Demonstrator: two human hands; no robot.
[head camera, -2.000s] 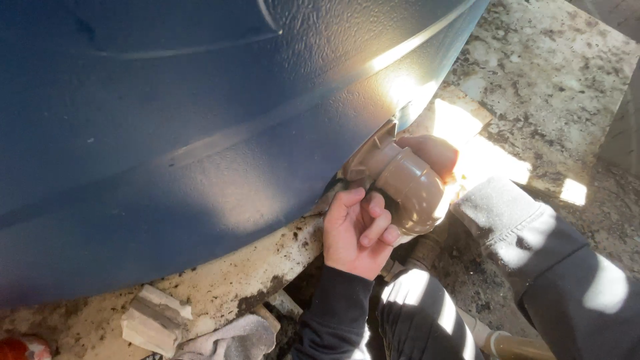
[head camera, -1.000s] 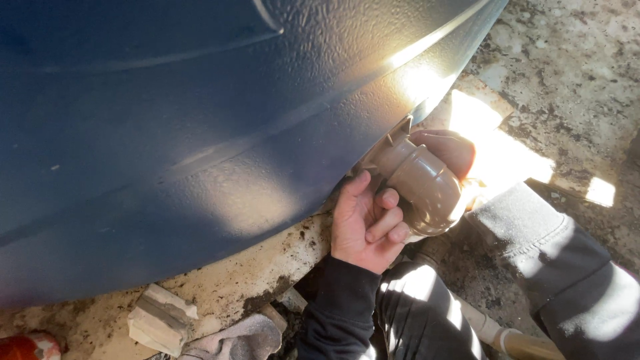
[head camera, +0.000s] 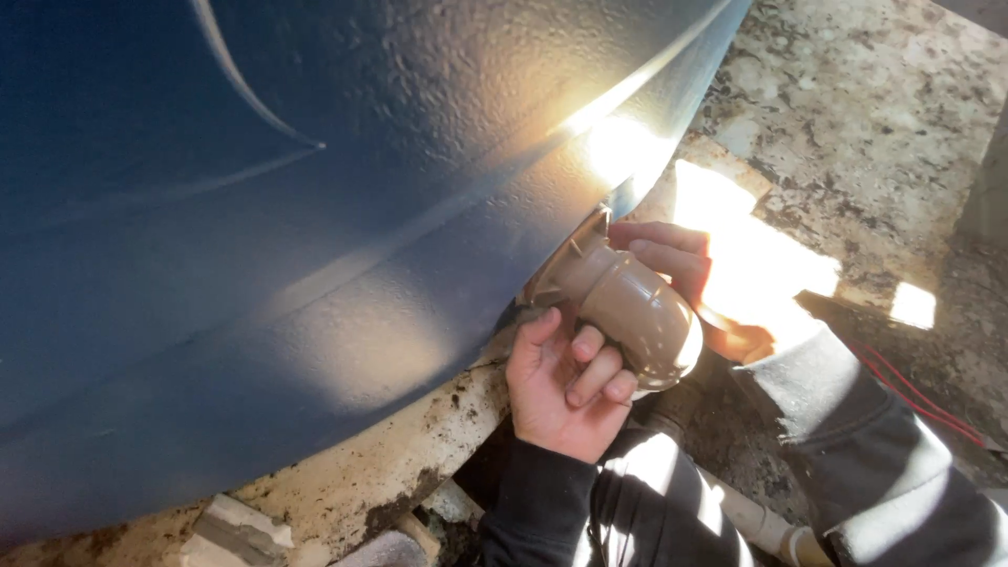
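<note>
A brown plastic pipe elbow (head camera: 642, 315) with a ribbed flange (head camera: 579, 256) sits against the lower edge of a large dark blue tank (head camera: 331, 236). My left hand (head camera: 567, 382) is palm up just below the fitting, its fingers curled near the elbow's underside; whether it bears on the elbow cannot be made out. On the far side, my right hand (head camera: 693, 276) reaches along the elbow with its fingertips at the flange's upper end. Bright sunlight washes out part of that hand. The joint between flange and tank is partly hidden.
The tank rests over a pale, dirt-stained ledge (head camera: 386, 465). A broken block (head camera: 236, 535) and a grey cloth (head camera: 382, 551) lie at the bottom. Beige pipe (head camera: 748, 516) runs beneath my arms. Red wire (head camera: 917, 390) lies at right, near a stained slab (head camera: 858, 134).
My right hand's fingers have come into fuller view, now extended to the flange's upper end. My left hand stays beneath the elbow. The view has shifted slightly.
</note>
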